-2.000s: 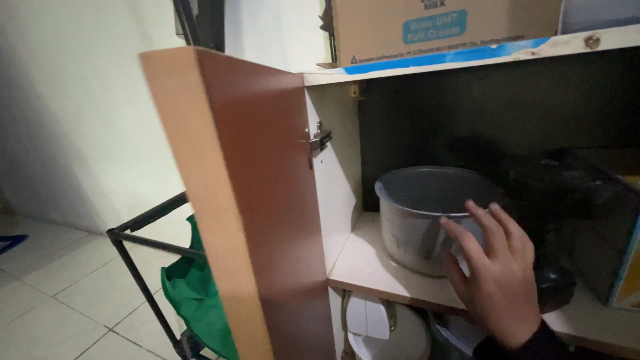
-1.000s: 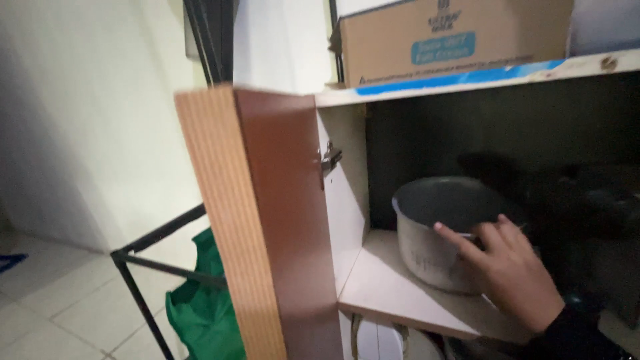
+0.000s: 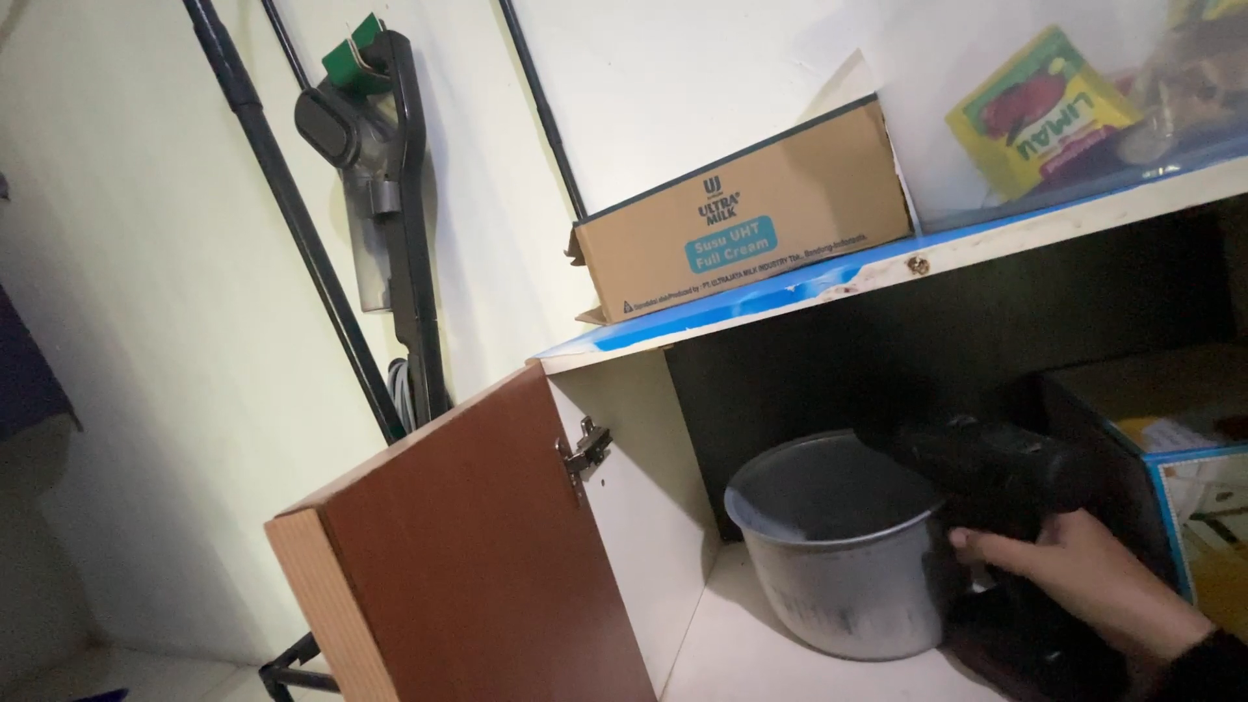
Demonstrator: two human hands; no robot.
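Observation:
A grey metal pot (image 3: 843,575) with a wide mouth stands upright on the cabinet's inner shelf. Just right of it, my right hand (image 3: 1082,575) reaches in, with its thumb pointing left near the pot's side. The fingers are at a dark black object (image 3: 1004,468) behind the pot; shadow hides its kind and whether they grip it. My left hand is out of view.
The brown cabinet door (image 3: 458,556) stands open at left. A milk carton box (image 3: 751,214) and a clear plastic container (image 3: 936,185) rest on the top board (image 3: 877,278). A vacuum cleaner (image 3: 400,195) stands by the wall. A box (image 3: 1170,468) is inside at right.
My right hand has moved from in front of the pot to its right side, by the black object. The view has tilted and shifted, bringing the vacuum cleaner into sight.

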